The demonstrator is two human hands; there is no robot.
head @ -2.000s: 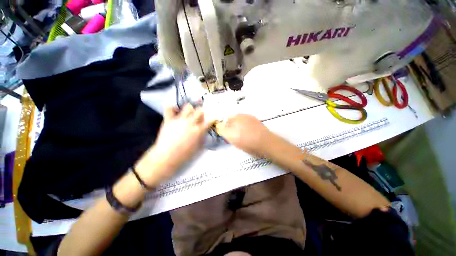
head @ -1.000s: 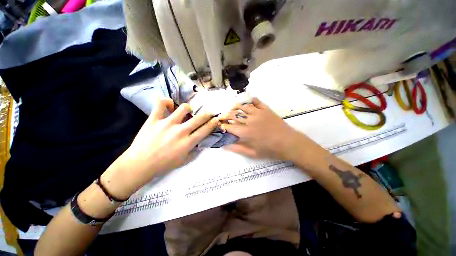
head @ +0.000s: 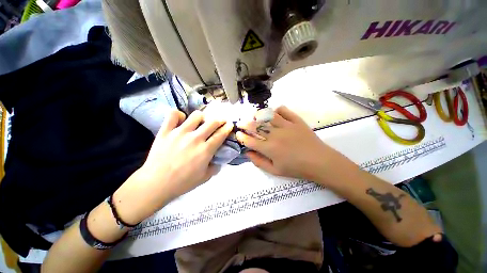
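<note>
A grey and black garment lies across the table. Its black panel (head: pixel 80 128) spreads left of the needle, and its light grey cloth (head: pixel 147 104) bunches under and beside my hands. My left hand (head: pixel 184 152) presses on the cloth in front of the presser foot (head: pixel 237 109), fingers extended. My right hand (head: pixel 288 144) holds the cloth's edge there, its fingertips close to those of my left. Glare hides details around the needle. The sewing machine head (head: pixel 342 32) stands just above my fingertips.
Shears with red and yellow handles (head: pixel 403 114) lie right of the needle, with second scissors (head: pixel 451 105) farther right. A printed ruler scale (head: pixel 256 200) runs along the front edge. A fluffy cover (head: pixel 131 40) hangs at the head's left end. A lime-green tray (head: pixel 33 9) is far left.
The view has moved closer to the machine. My hands have settled side by side at the presser foot, with my right hand's fingers flatter over the cloth than two seconds ago.
</note>
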